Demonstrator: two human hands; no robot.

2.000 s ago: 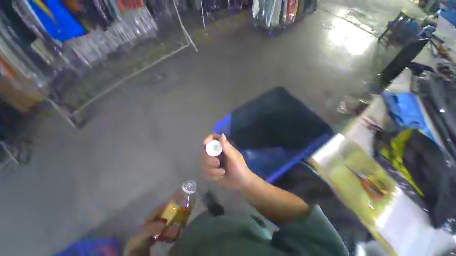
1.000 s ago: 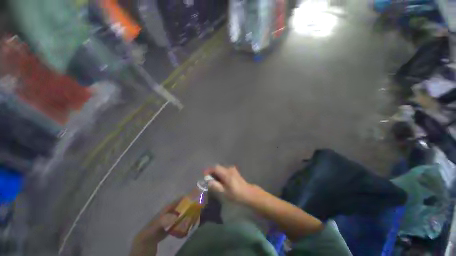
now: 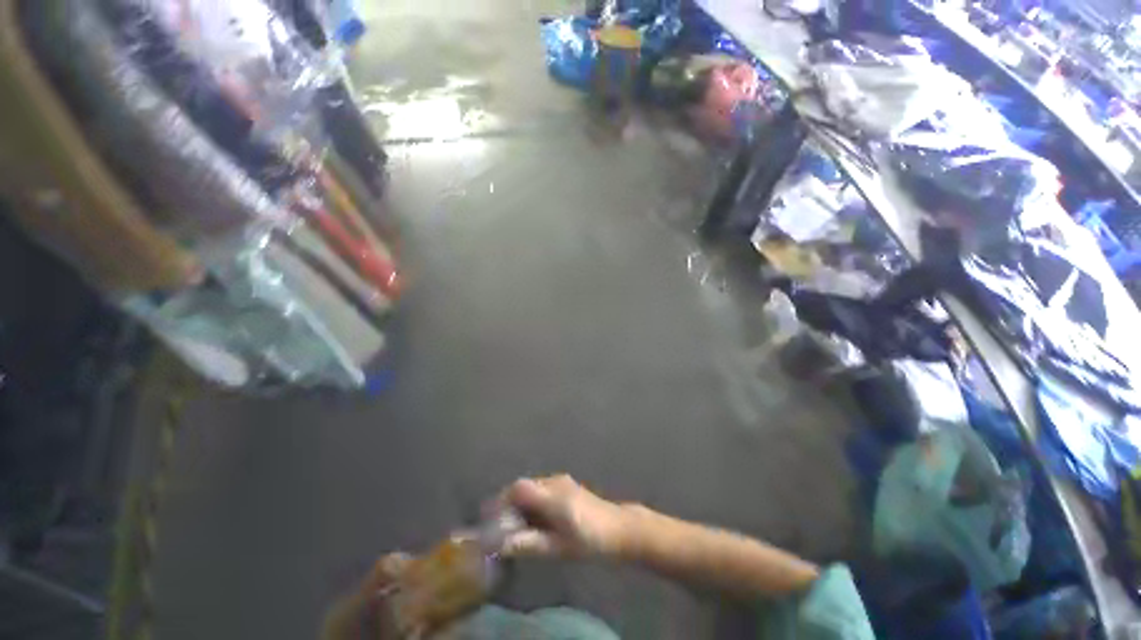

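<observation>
A small clear bottle [image 3: 448,580] with amber contents and a yellowish label is tilted in front of my body, low in the picture. My left hand [image 3: 382,600] is wrapped around its lower part, blurred and partly cut off by the bottom edge. My right hand [image 3: 561,515] has its fingers closed at the bottle's neck and top end. The cap is hidden by the fingers or lost in blur.
Bagged garments [image 3: 300,250] hang at the left. A grey floor aisle [image 3: 551,300] runs ahead. At the right, a long table [image 3: 901,213] bears shiny plastic-covered items. A pale green plastic bag [image 3: 951,506] and loose cloth lie beside it. A stool-like object [image 3: 618,40] stands far ahead.
The view has swung along the aisle; the dark-covered blue crate has moved out of clear view. My right hand, holding the white cap apart from the bottle earlier, is now at the bottle's top.
</observation>
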